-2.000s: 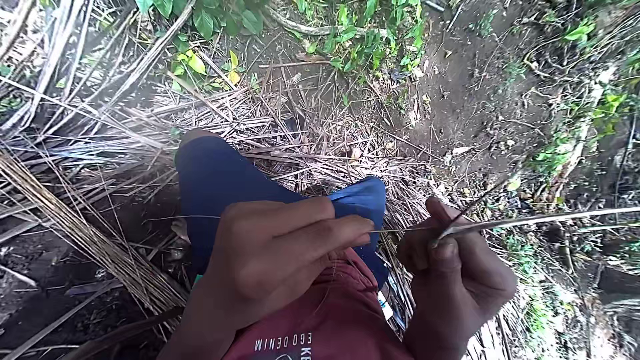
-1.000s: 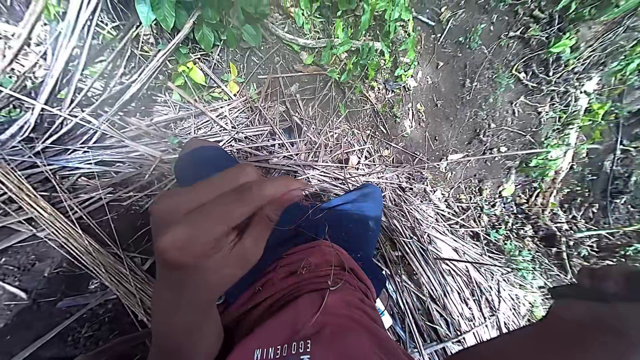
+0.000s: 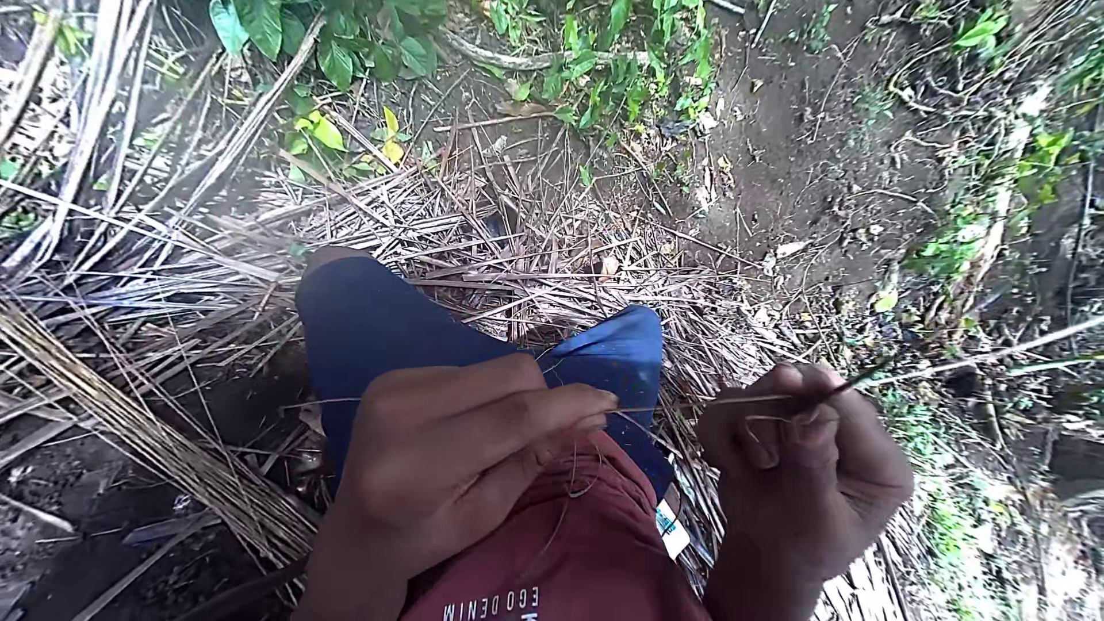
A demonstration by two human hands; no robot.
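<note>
My left hand [image 3: 448, 448] is above my lap, its fingertips pinched on a thin brown plant strip [image 3: 655, 408] that runs across to my other hand. A thin end of it sticks out to the left, past the knuckles. My right hand [image 3: 798, 474] is closed around the strip and a small dark piece [image 3: 849, 377], which may be a blade or part of the stem; its kind cannot be told. A longer pale stalk [image 3: 992, 355] reaches from that hand to the right edge. Fine curled fibres [image 3: 580, 483] lie on my maroon shirt.
A bundle of long thin brown stalks [image 3: 164, 431] lies at the left. Dry stalks and litter [image 3: 535, 259] cover the ground around my knees in blue cloth [image 3: 371, 319]. Green leafy plants [image 3: 336, 43] grow ahead, with bare soil [image 3: 793, 147] and roots to the right.
A second ago my right hand was low at the right edge, apart from my left. Now it is back near the middle, with the strip stretched between both hands, much as two seconds ago.
</note>
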